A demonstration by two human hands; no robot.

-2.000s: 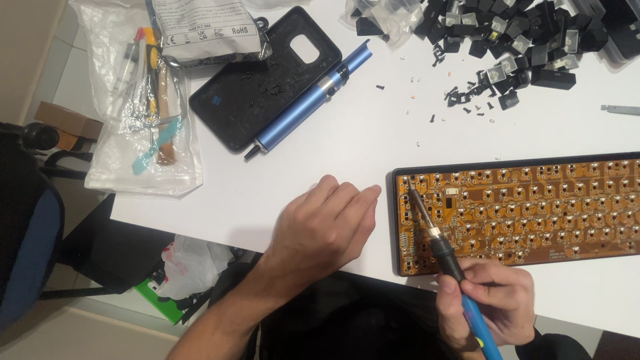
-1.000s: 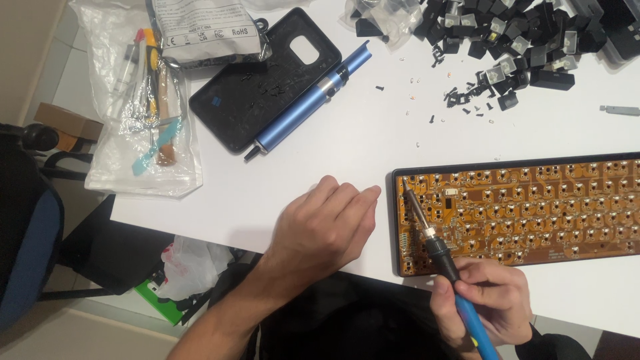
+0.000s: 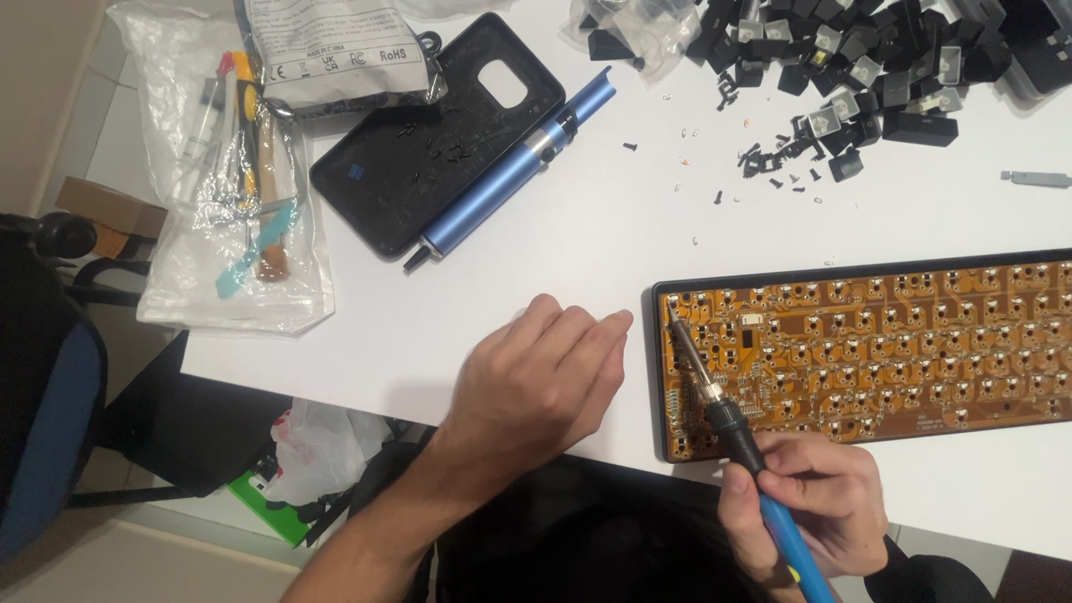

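Observation:
My right hand (image 3: 808,511) grips a soldering iron (image 3: 735,435) with a blue handle. Its metal tip points at the upper left corner of an orange-brown keyboard circuit board (image 3: 879,352) in a black frame; whether it touches a joint is too small to tell. Left of the board, my left hand (image 3: 544,368) rests on the white table with curled fingers, and no object shows in it. A blue desoldering pump (image 3: 502,184) lies against a black phone case (image 3: 360,180), which holds small dark screws (image 3: 448,151).
A clear plastic bag of tools (image 3: 226,310) and a printed packet (image 3: 335,50) lie at the back left. Black keycaps (image 3: 921,130) are heaped at the back right, with loose screws and tiny parts nearby. A grey tool (image 3: 1038,179) lies at the right. A chair (image 3: 50,377) stands left.

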